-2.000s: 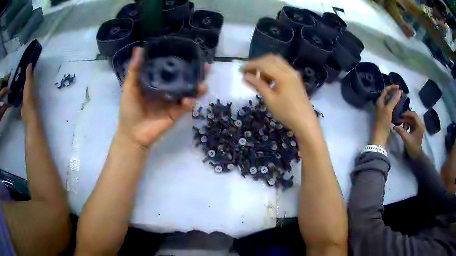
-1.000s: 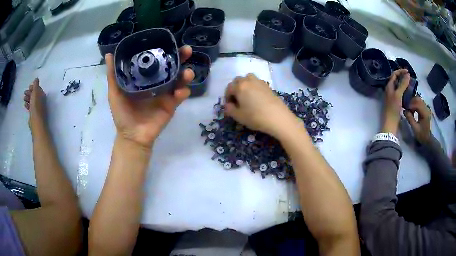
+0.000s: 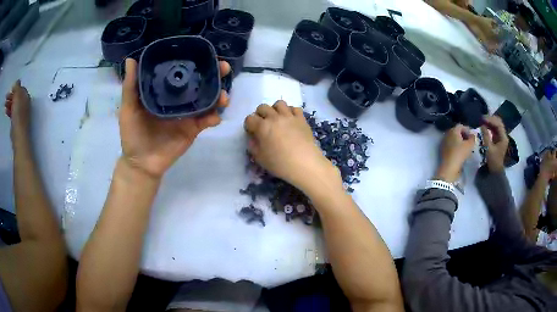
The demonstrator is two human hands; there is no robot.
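Observation:
My left hand (image 3: 149,131) holds a dark cup-shaped housing (image 3: 179,76) at the upper left, its open side facing me and the round central boss showing inside. My fingers wrap its right side and my thumb lies along its left. My right hand (image 3: 281,134) is palm down over the left part of a loose heap of small dark clips (image 3: 345,146). Its fingers are curled and their tips are hidden, so I cannot tell whether they hold a clip.
Dark housings (image 3: 311,52) stand in clusters behind the heap and behind my left hand. A few clips (image 3: 61,92) lie at the far left, near a neighbour's hand (image 3: 19,106). At right a neighbour in grey sleeves works beside another housing (image 3: 422,103).
The housing in my left hand turned its open side towards me, then stayed held up. My right hand moved from above the heap's back down to its left part.

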